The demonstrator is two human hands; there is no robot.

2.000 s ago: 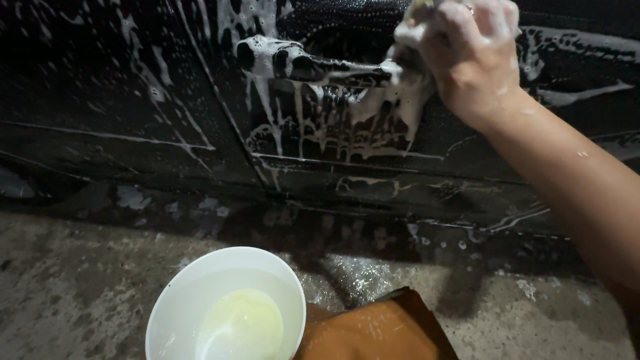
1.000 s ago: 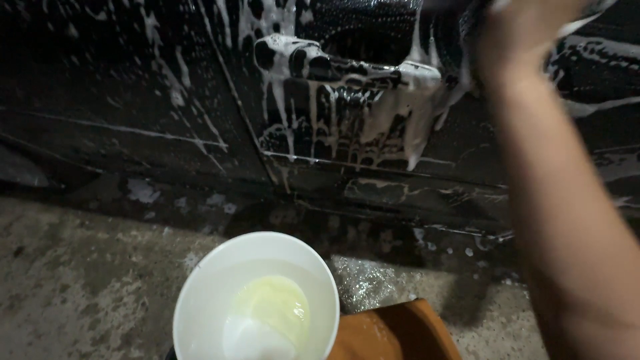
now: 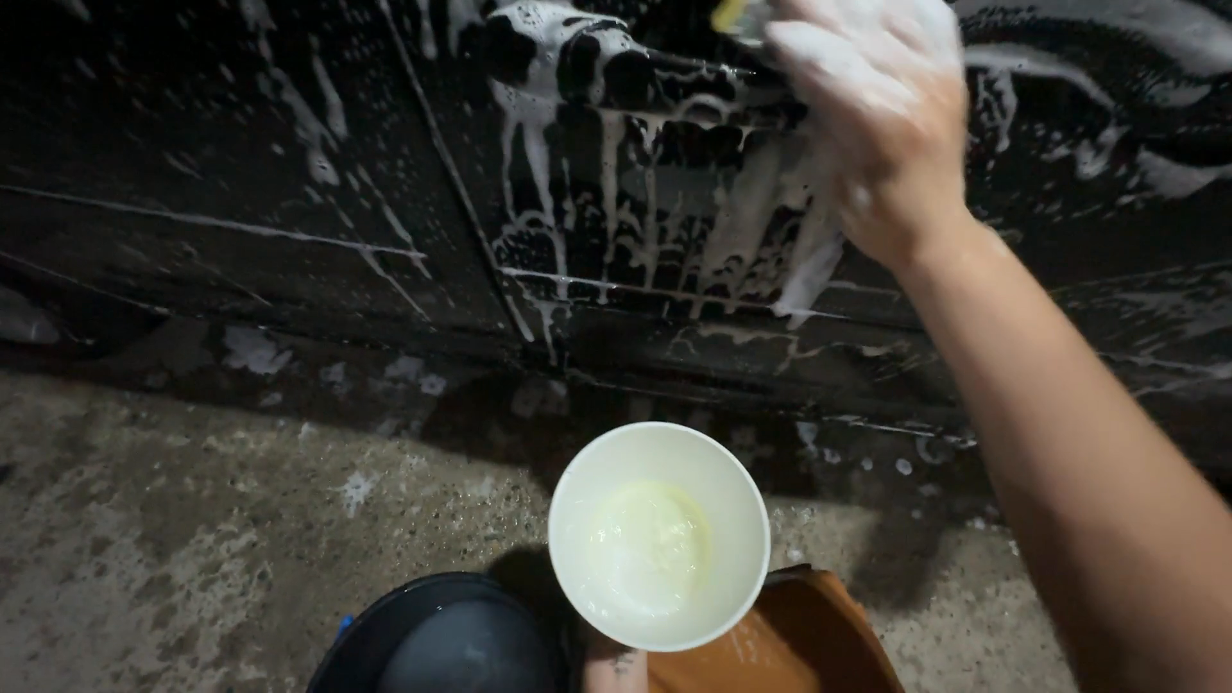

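My right hand (image 3: 881, 115), covered in white suds, grips a sponge (image 3: 743, 19) whose yellow edge shows at its fingertips, against the soapy dark car door (image 3: 654, 231). Foam runs down the panel in streaks to the left of the hand. At the bottom centre, a white plastic bowl (image 3: 568, 539) holds a little pale yellow soapy liquid. Part of my left hand (image 3: 616, 669) shows just below and behind the bowl, holding it up from underneath; its fingers are mostly hidden by the bowl.
A black bucket (image 3: 337, 650) of cloudy water stands on the wet concrete floor (image 3: 192, 510) at the bottom left, with an orange container (image 3: 833, 630) to the right of the bowl. The car's lower sill (image 3: 674, 371) runs above the floor, where splashes of foam lie.
The bowl has moved right relative to the orange container, and the black bucket has come into view. My right hand has shifted over the door, with the sponge's yellow edge now visible.
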